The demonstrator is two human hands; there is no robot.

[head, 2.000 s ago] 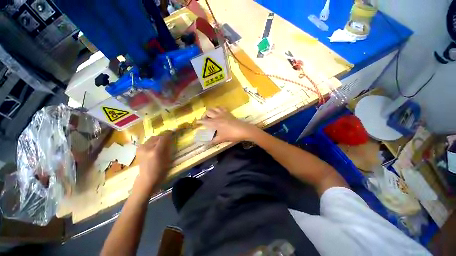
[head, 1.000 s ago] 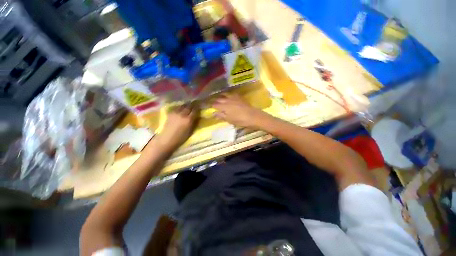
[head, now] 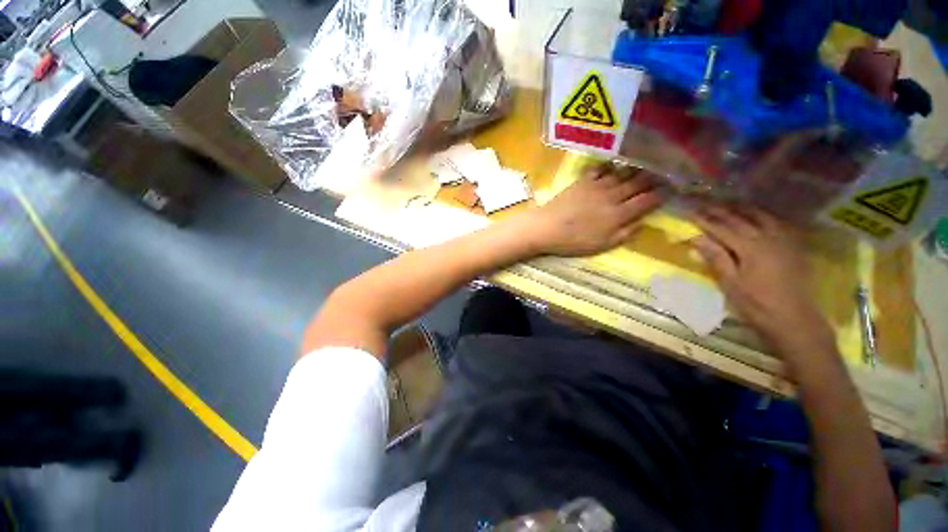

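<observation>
My left hand (head: 598,213) lies on the yellow press bed (head: 670,237) below the clear guard, fingers pointing towards the press head. My right hand (head: 759,265) is on the bed to its right, fingertips under the guard's edge. The fingertips are partly hidden or blurred, so I cannot tell whether either holds a piece. The blue hot stamping press (head: 769,94) stands above both hands. A pale leather piece (head: 689,301) lies at the front edge of the board, left of my right wrist. More pale pieces (head: 503,189) lie in a loose pile left of my left hand.
A clear plastic bag of pieces (head: 400,88) stands behind the pile. A thin silver tool (head: 866,324) lies right of my right hand. A warning label (head: 594,104) marks the guard. An open cardboard box (head: 224,104) stands at the left, beside floor with a yellow line (head: 135,348).
The view has swung left, showing more floor, the bag and the box. Both hands remain at the press bed. The right hand, earlier beside a pale piece, is now further in, under the guard's edge.
</observation>
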